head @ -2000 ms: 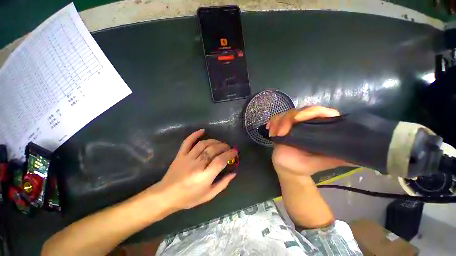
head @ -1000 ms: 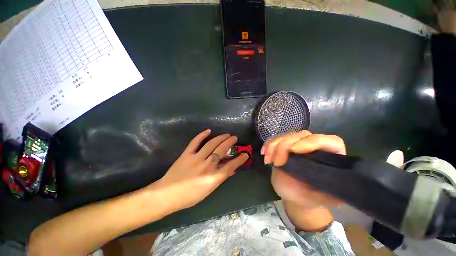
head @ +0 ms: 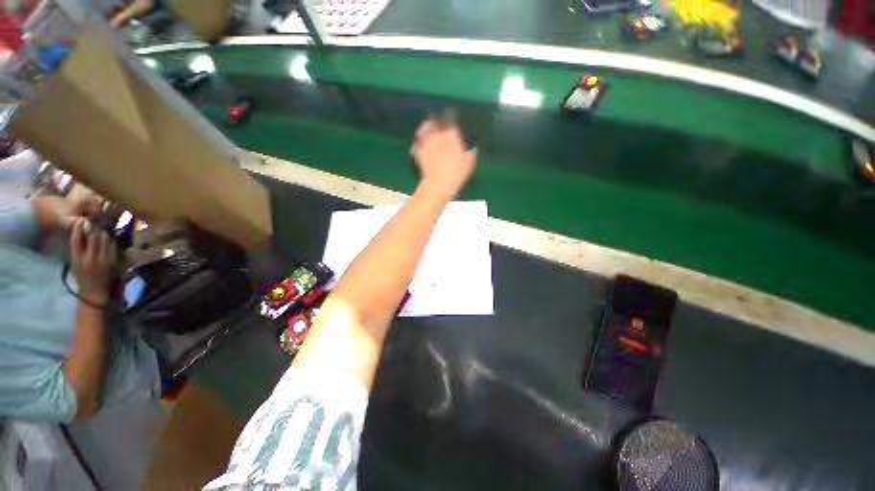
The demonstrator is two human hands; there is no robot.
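Observation:
My left hand (head: 444,155) reaches out over the green conveyor belt, blurred. A dark patch shows at its fingers; whether it is a held electronic unit I cannot tell. My forearm crosses the white record sheet (head: 462,259). An electronic unit (head: 295,288) with red and green parts lies left of the forearm, with another unit (head: 296,332) just below it. A bit of red shows right of the forearm, mostly hidden. My right hand and the screwdriver are out of view.
The conveyor (head: 547,177) carries spaced units, one white and red (head: 585,93). A cardboard divider (head: 144,144) stands left, beside a black bag (head: 197,292) and a seated person (head: 58,316). A smartphone (head: 631,340) and round mesh-like dish (head: 667,462) lie right.
The view has swung left and up to the conveyor. My left hand has left the unit's earlier place on the mat and stretched forward. My right hand and screwdriver have gone out of view.

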